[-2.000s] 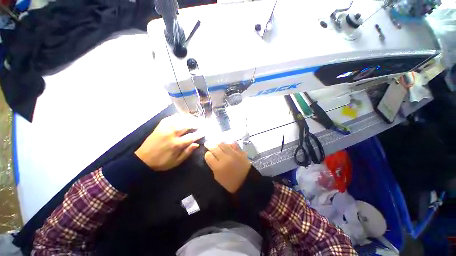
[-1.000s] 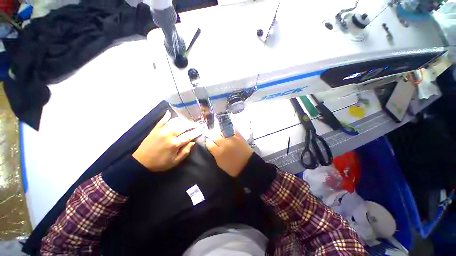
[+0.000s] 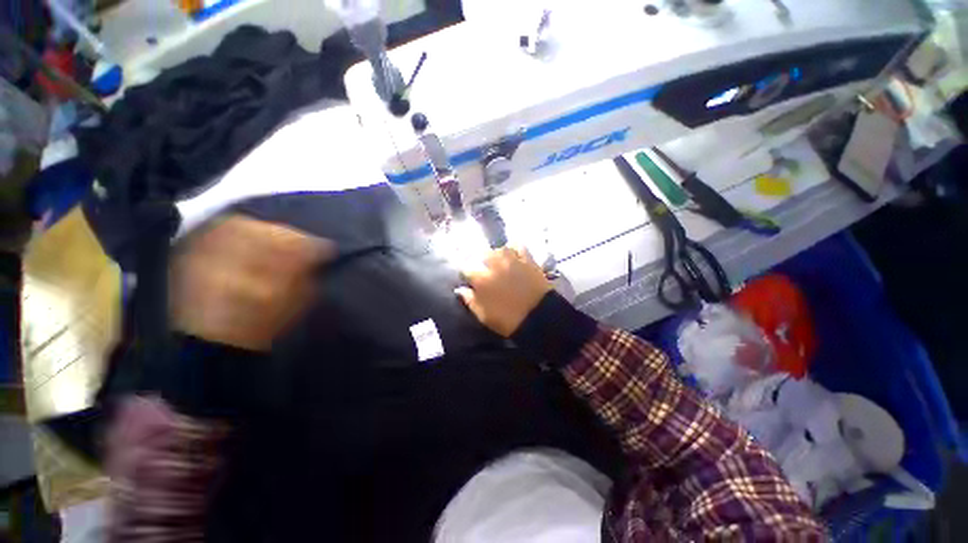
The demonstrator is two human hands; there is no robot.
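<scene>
The black garment (image 3: 361, 392) spreads from the needle over my lap, with a small white label (image 3: 427, 339) on it. My right hand (image 3: 507, 290) rests on the cloth just right of the presser foot (image 3: 459, 225), thumb and fingers close together on the fabric. My left hand (image 3: 253, 280) is blurred, left of the needle over the cloth; whether its fingers grip the fabric cannot be told. The white sewing machine (image 3: 594, 106) stands over the work, its needle area washed out by the lamp.
Black scissors (image 3: 679, 239), a green-handled tool (image 3: 663, 177) and a dark cutter (image 3: 713, 202) lie right of the needle. A yellow item (image 3: 773, 186) lies beyond. A blue basket (image 3: 849, 308) holds red and white bags. More black cloth (image 3: 212, 106) is heaped at back left.
My left hand has moved away from the needle, to the left. Black cloth now covers more of the white table at left. My right hand stays by the presser foot. The view has shifted.
</scene>
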